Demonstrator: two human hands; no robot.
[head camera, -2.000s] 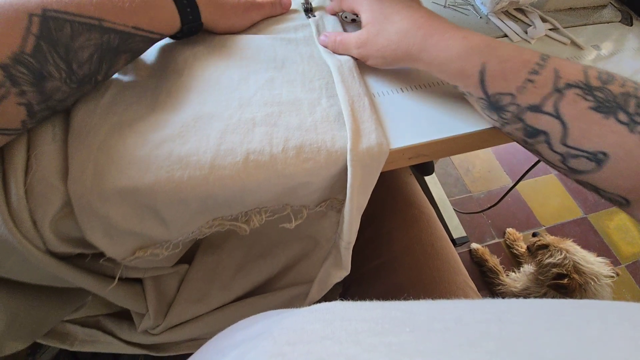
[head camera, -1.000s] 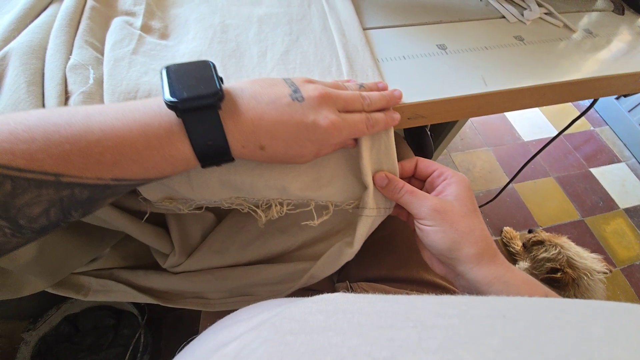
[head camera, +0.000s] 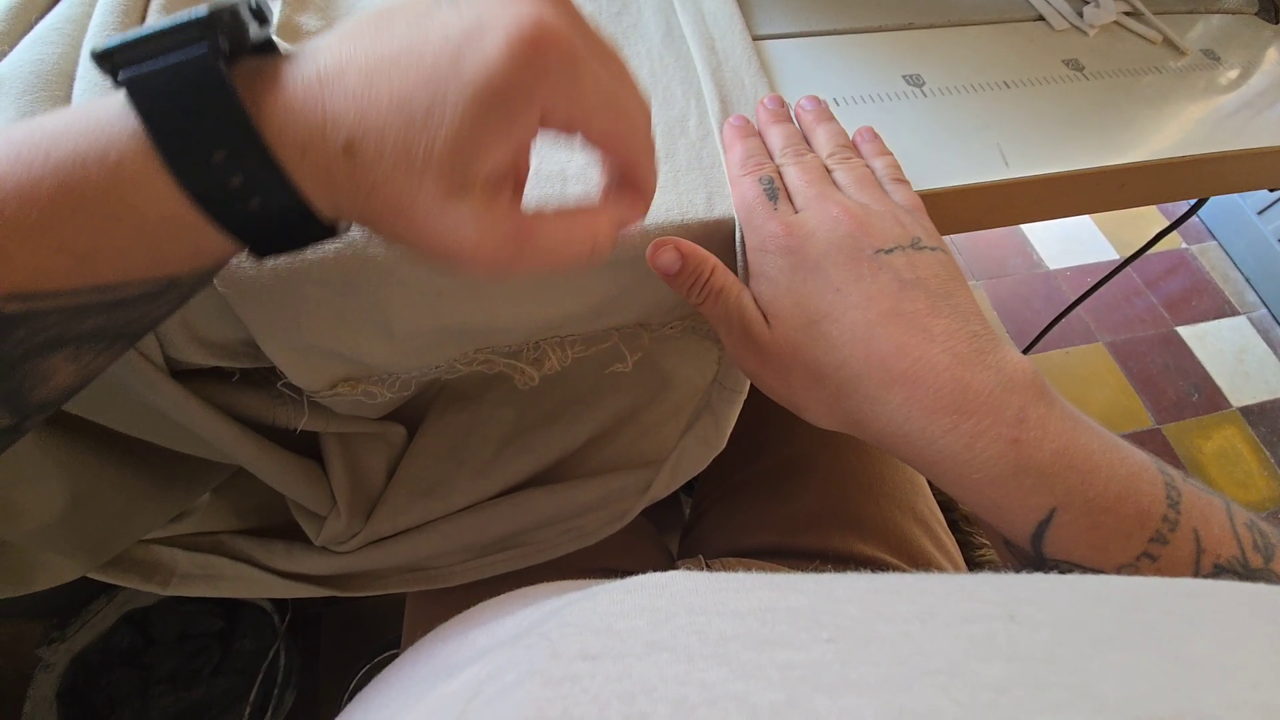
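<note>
Beige fabric (head camera: 420, 290) with a frayed, thready edge drapes over the front of the white table (head camera: 860, 60) and hangs across the lap. My right hand (head camera: 820, 250) lies flat, palm down, at the fabric's right folded edge, its fingertips reaching onto the table top. Raised over the cloth, my left hand (head camera: 500, 140) is blurred, with thumb and forefinger curled into a ring; whether it pinches anything cannot be told. A black watch (head camera: 200, 120) is on the left wrist.
Printed scale marks run along the table top. White strips (head camera: 1110, 15) lie at the back right. A black cable (head camera: 1110, 275) hangs by the wooden table edge (head camera: 1080, 190), above the tiled floor (head camera: 1130, 370). At lower left stands a dark round container (head camera: 160, 660).
My right hand has let go of the fabric edge below the table and moved up to lie flat at the table's edge. The left hand has lifted off the cloth and curled.
</note>
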